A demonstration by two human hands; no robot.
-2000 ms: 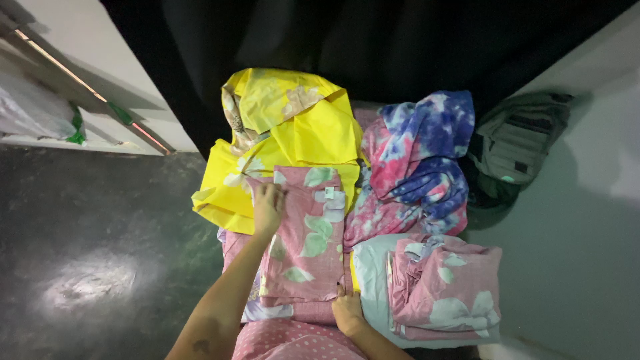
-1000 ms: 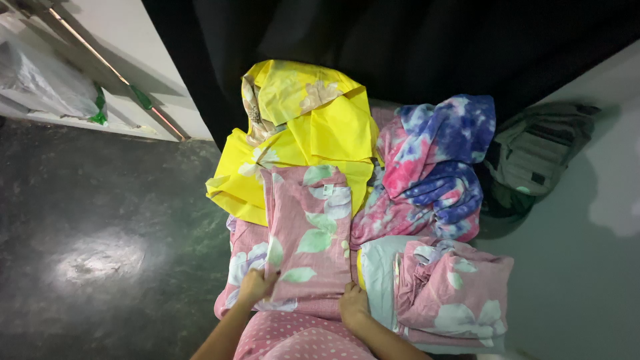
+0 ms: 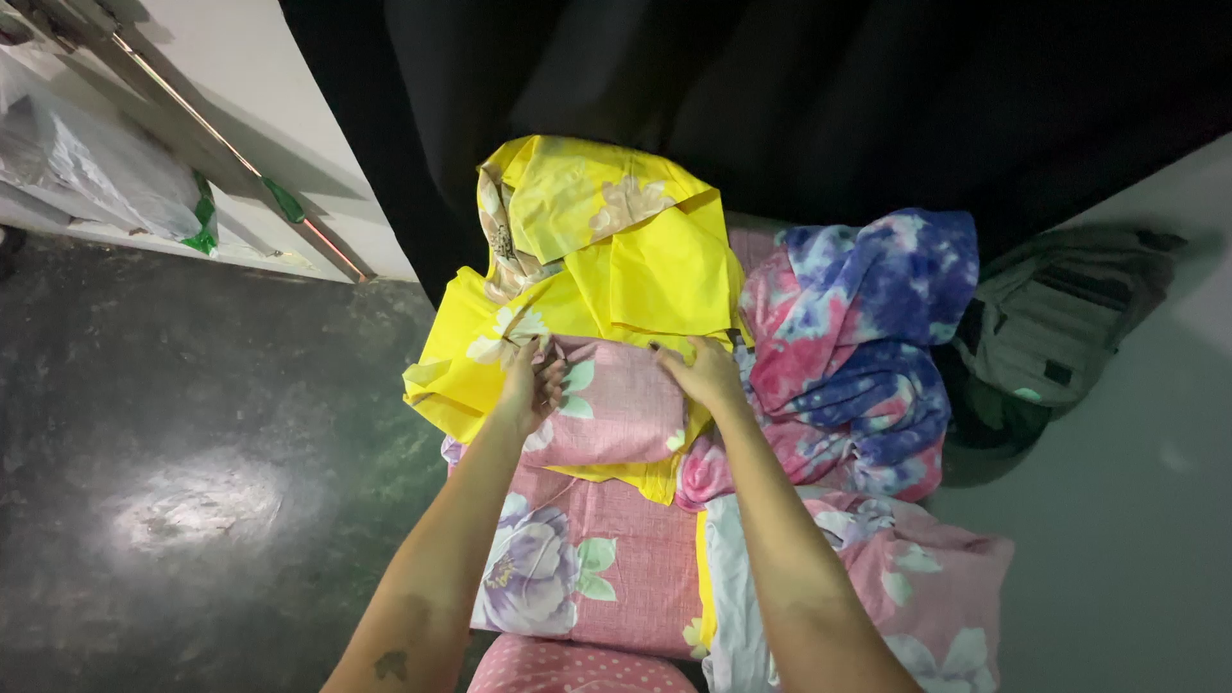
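Observation:
A pink floral cloth [image 3: 621, 395], folded into a small bundle, lies over the yellow floral cloth [image 3: 664, 274]. At its upper left edge is my left hand [image 3: 534, 385], fingers curled, seemingly pinching the cloth. My right hand [image 3: 703, 371] rests at the bundle's upper right corner, thumb and fingers apart; whether it grips the fabric is unclear. Below the bundle spreads a larger pink floral cloth [image 3: 635, 539] with a purple flower. A crumpled tie-dye cloth [image 3: 857, 337] in blue and pink lies to the right, above another folded pink floral cloth [image 3: 924, 577] and a pale grey cloth [image 3: 736, 587].
A grey-green backpack [image 3: 1059, 318] leans by the right wall. Behind the cloths hangs a black curtain [image 3: 722, 87]. At left are a dark floor [image 3: 241, 414], a clear plastic bag [image 3: 115, 164] and a thin pole [image 3: 192, 111] with a green part, against the wall.
The pink floral cloth between my hands has been folded down into a shorter bundle. Both hands have moved from its lower edge to its upper edge, farther from my body.

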